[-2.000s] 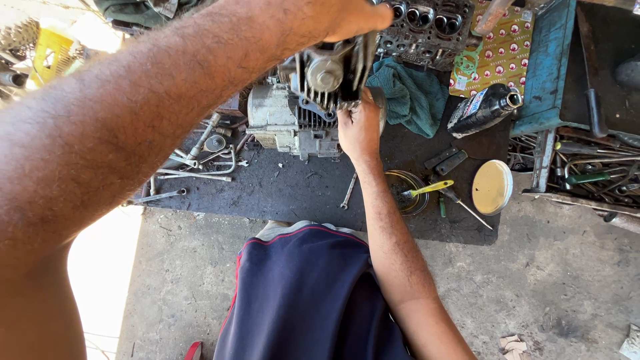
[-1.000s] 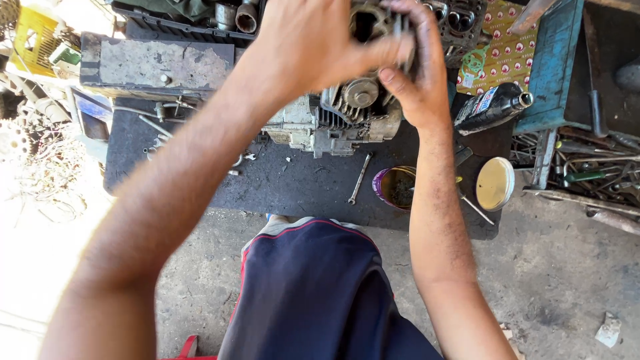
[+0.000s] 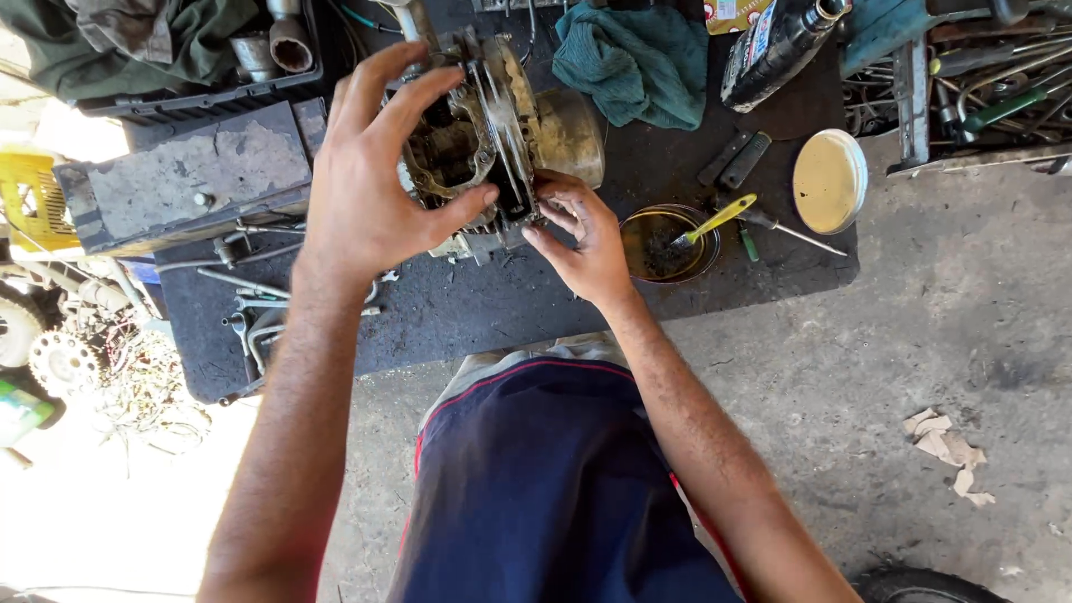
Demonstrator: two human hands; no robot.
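A finned metal engine part (image 3: pixel 494 126), with an open cavity facing up, stands over the engine assembly at the bench's back edge. From the left, my left hand (image 3: pixel 360 167) reaches over it, thumb and fingers spread wide across its face; whether they press on it I cannot tell. The fingertips of my right hand (image 3: pixel 582 234) are closed on the lower right edge of the fins. Behind that hand shows a rounded metal housing (image 3: pixel 569 138). Much of the engine below is hidden by the part and my left hand.
A tin of dark liquid (image 3: pixel 649 260) holds a yellow-handled brush (image 3: pixel 720 218). Near it lie a screwdriver (image 3: pixel 796 233) and a round lid (image 3: pixel 829 182). A teal cloth (image 3: pixel 632 63) and black bottle (image 3: pixel 775 54) are behind. Wrenches (image 3: pixel 251 306) and a metal box (image 3: pixel 193 176) lie left.
The engine part was up between both hands a second ago; it now sits lower against the assembly. My left hand's fingers have spread, and my right hand has moved down to its lower edge.
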